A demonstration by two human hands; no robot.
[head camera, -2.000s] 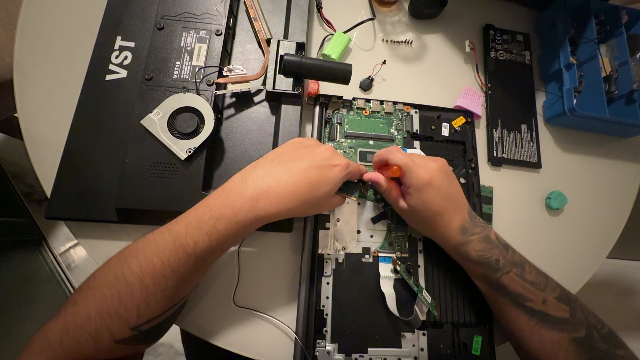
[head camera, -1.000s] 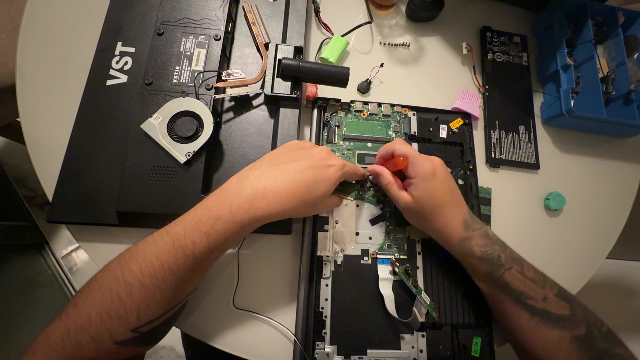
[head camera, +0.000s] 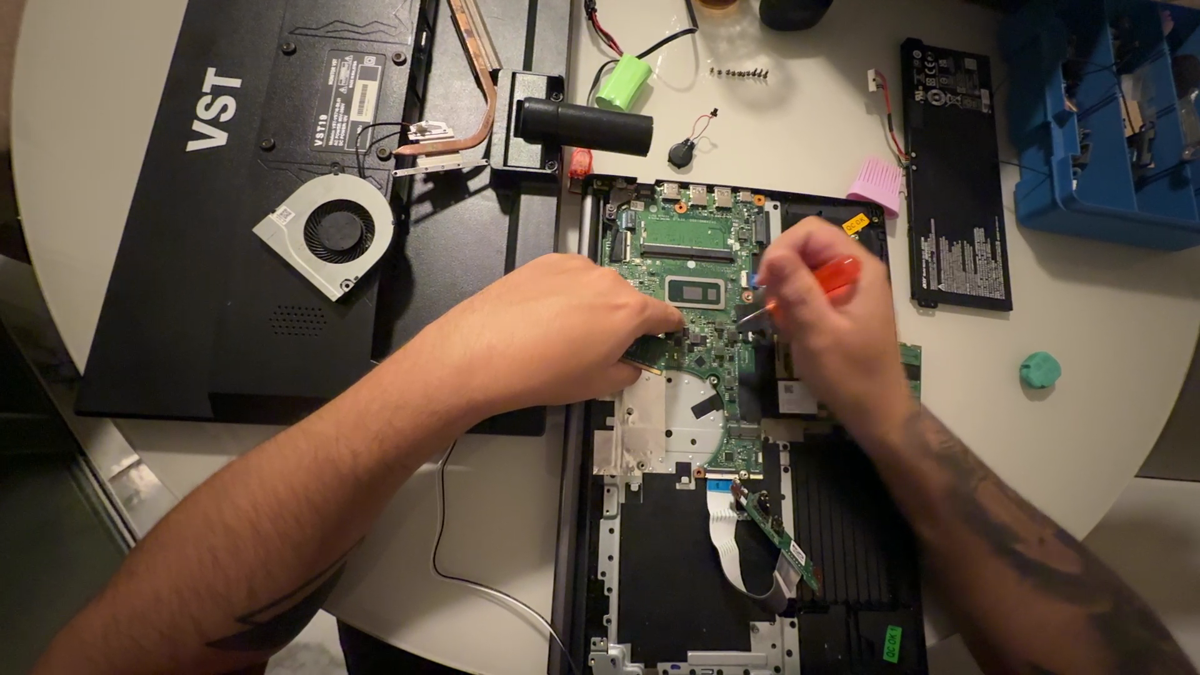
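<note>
An opened laptop chassis (head camera: 694,553) lies on the white table with its green motherboard (head camera: 698,248) exposed. My left hand (head camera: 562,328) rests on the board's left side, the index fingertip just below the bare processor (head camera: 695,292); its thumb side hides part of the board, and whether it holds anything cannot be told. My right hand (head camera: 834,319), slightly blurred, grips a small screwdriver with an orange handle (head camera: 837,277); the thin shaft points down-left toward the board's right edge. Below, a white ribbon cable (head camera: 727,544) joins the motherboard to a small green circuit board (head camera: 778,539).
Left lie a black VST monitor (head camera: 187,281), a cooling fan (head camera: 328,234) and a copper heat pipe (head camera: 478,103). Behind are a green-wrapped battery (head camera: 623,82), a coin cell (head camera: 682,153) and a row of screws (head camera: 741,73). Right: laptop battery (head camera: 956,178), blue organizer (head camera: 1087,197), teal cap (head camera: 1040,370).
My right hand has moved right, away from my left fingertips, with the screwdriver, whose shaft now shows. My left hand has stayed nearly in place.
</note>
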